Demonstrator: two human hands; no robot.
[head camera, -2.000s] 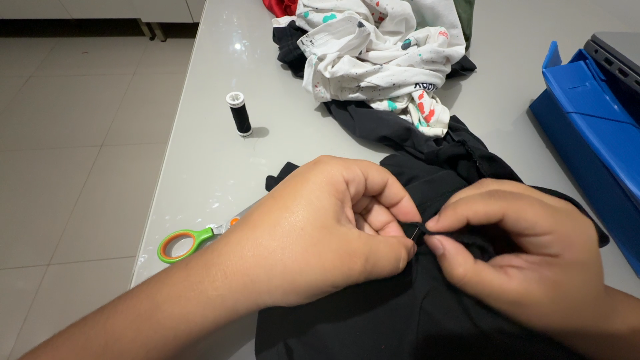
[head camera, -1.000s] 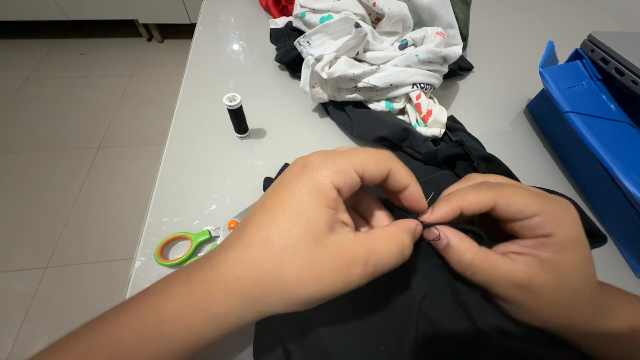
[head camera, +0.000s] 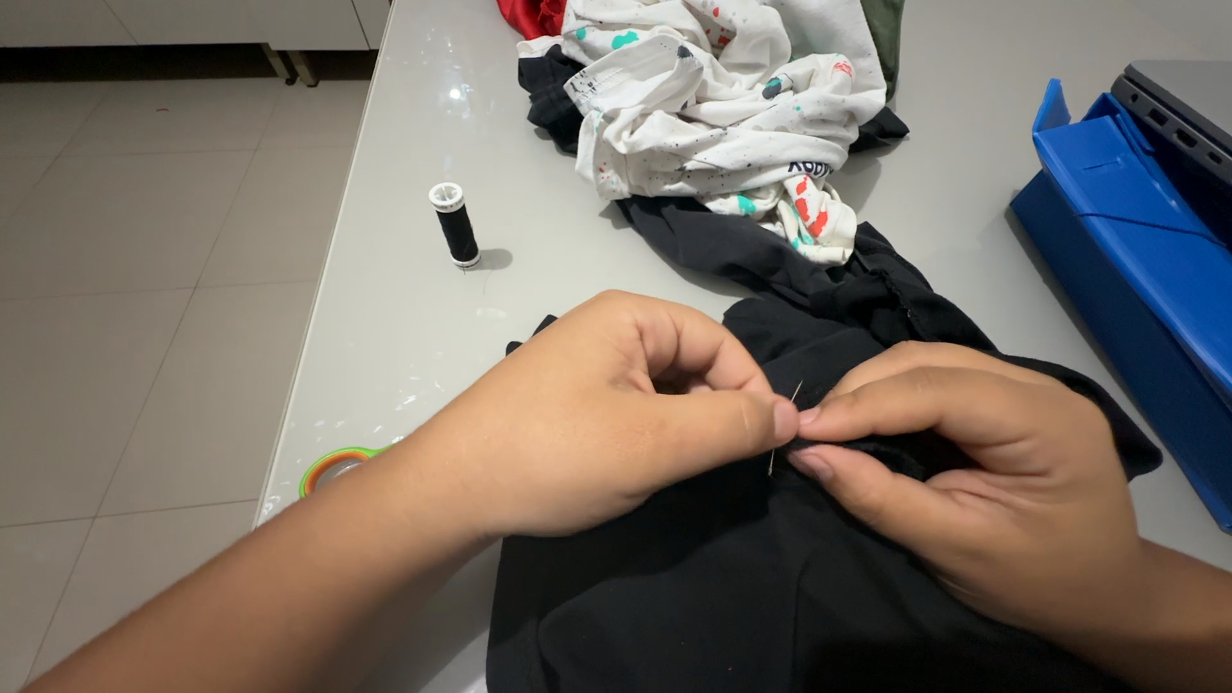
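Black fabric (head camera: 674, 597) lies bunched under both hands. My left hand (head camera: 635, 423) pinches between thumb and forefinger at a fold of it, where a thin sewing needle (head camera: 772, 464) shows above and below the fingertips. Touching those fingertips, my right hand (head camera: 962, 462) grips the black fabric between thumb and forefinger. Which fingers bear on the needle is partly hidden. A spool of black thread (head camera: 457, 229) stands on the table, beyond my left hand. The green and orange handle of the scissors (head camera: 332, 462) shows behind my left forearm; their blades are hidden.
A crumpled white garment with coloured splashes (head camera: 712, 115) lies at the back, with red, black and green cloth around it. On the right is a blue plastic case (head camera: 1145, 250) with a grey laptop (head camera: 1193, 96) on it. The table edge (head camera: 332, 241) runs along the left.
The needle shows at a different slant at the fingertips, with an end now below them. My left forearm covers more of the scissors than before.
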